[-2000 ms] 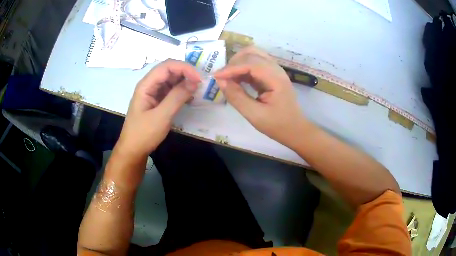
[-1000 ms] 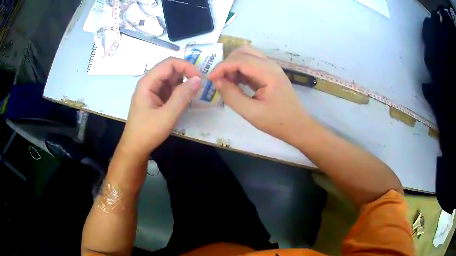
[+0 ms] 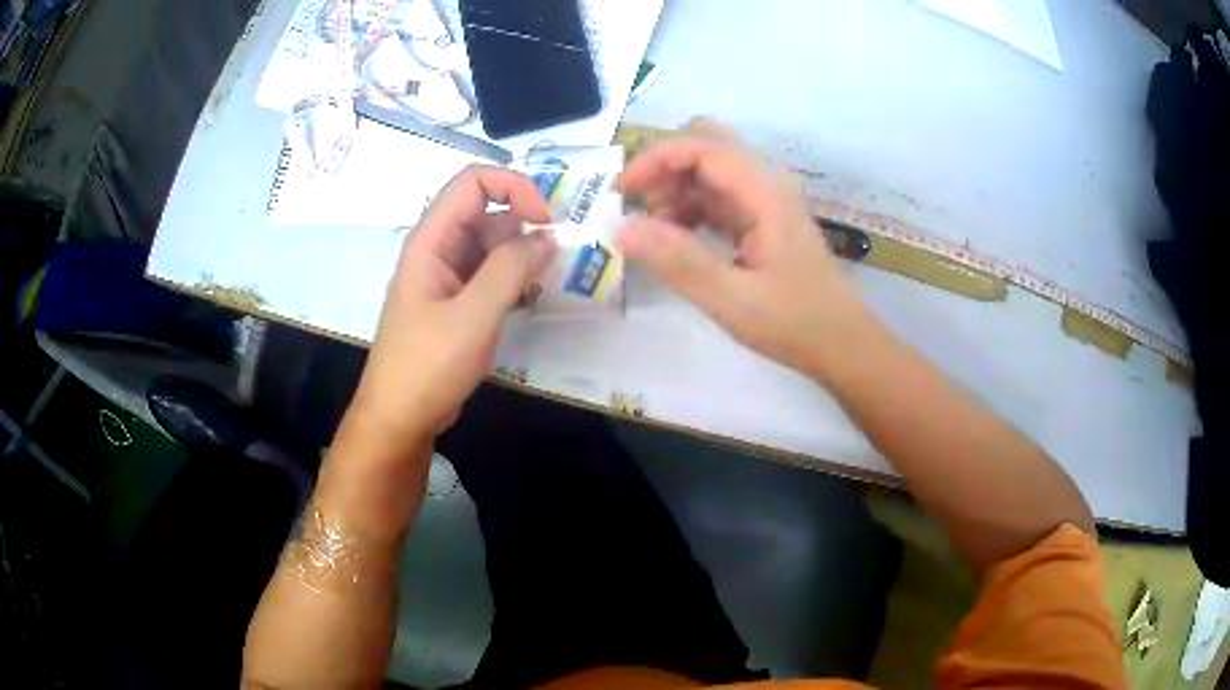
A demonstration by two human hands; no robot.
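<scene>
A roll of clear tape [image 3: 590, 270] with white, blue and yellow print lies at the table's near edge, behind and between my hands. My left hand [image 3: 465, 276] is at its left side, thumb and forefinger pinched together; something thin and clear may be between them, too faint to tell. My right hand [image 3: 715, 236] is at the roll's right side, blurred, thumb and forefinger apart, and shows nothing held. A shiny, wrinkled piece of clear tape [image 3: 324, 553] sticks to my left forearm.
A smartphone [image 3: 530, 65] lies on papers beside a spiral notebook [image 3: 344, 182] and a grey stick [image 3: 432, 130]. A tape measure [image 3: 944, 248] runs over brown tape [image 3: 931, 267], with a dark tool [image 3: 844, 240] at its left end. Black cloth [image 3: 1205, 310] hangs at the right.
My right thumb and forefinger have parted and moved a little right, away from my left fingertips. My left hand stays pinched. The whole view has shifted slightly.
</scene>
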